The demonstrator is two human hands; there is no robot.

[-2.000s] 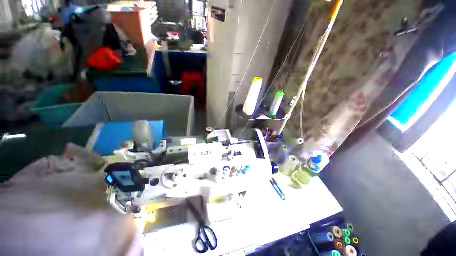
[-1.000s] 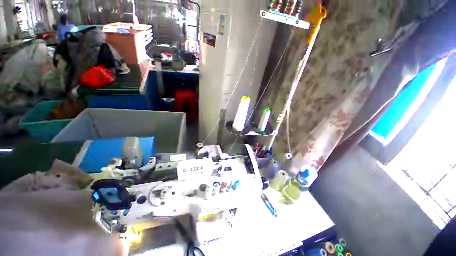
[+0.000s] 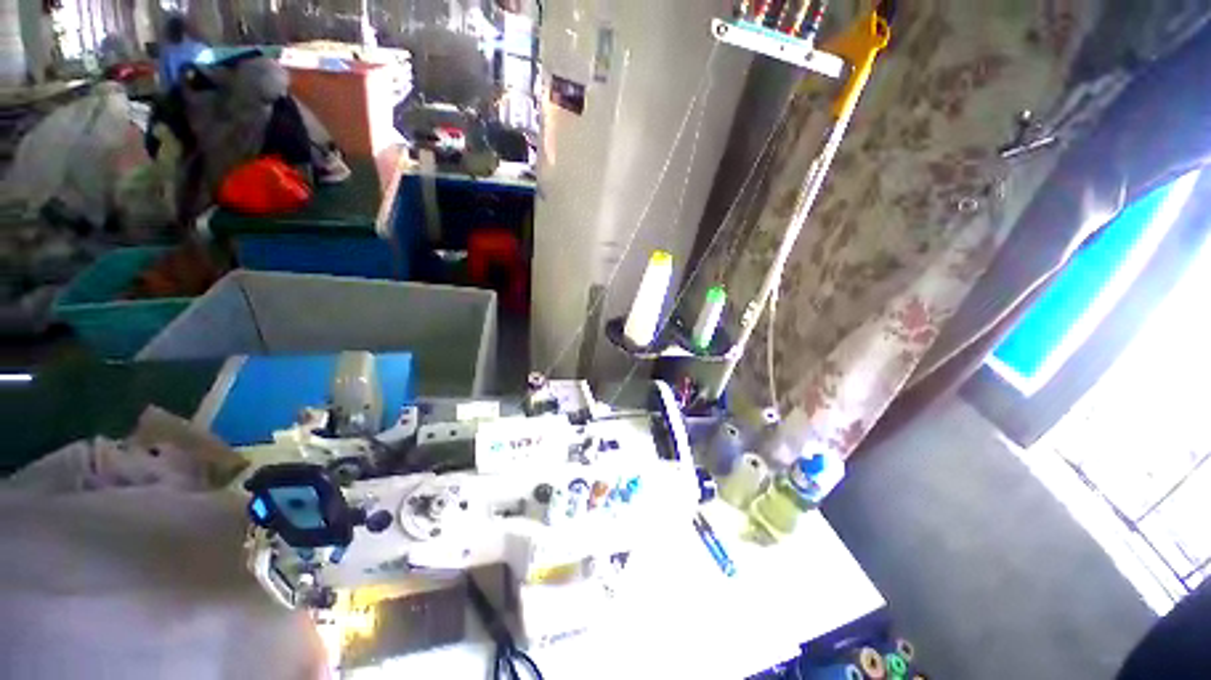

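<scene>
A large pinkish-beige fabric piece [image 3: 146,571] is heaped at the lower left, up to the needle area. The white sewing machine [image 3: 465,518] stands right of it, with a yellow glow at its needle. A dark teal-blue phone [image 3: 300,505] is fixed on the machine head. Black-handled shears [image 3: 502,635] lie right of the needle, cut off by the lower edge. Neither hand can be made out; a small pinkish patch at the fabric's right edge is too blurred to name.
A bottle with yellow-green liquid [image 3: 781,502] and a thin blue tool [image 3: 715,545] are at the table's right. Thread cones [image 3: 649,300] stand on a pole stand behind. A grey bin [image 3: 332,319] is behind the machine. Coloured spools [image 3: 873,662] show at the lower right.
Since two seconds ago the view has shifted, so the table sits lower in the picture and the shears are partly cut off. The fabric still lies at the left.
</scene>
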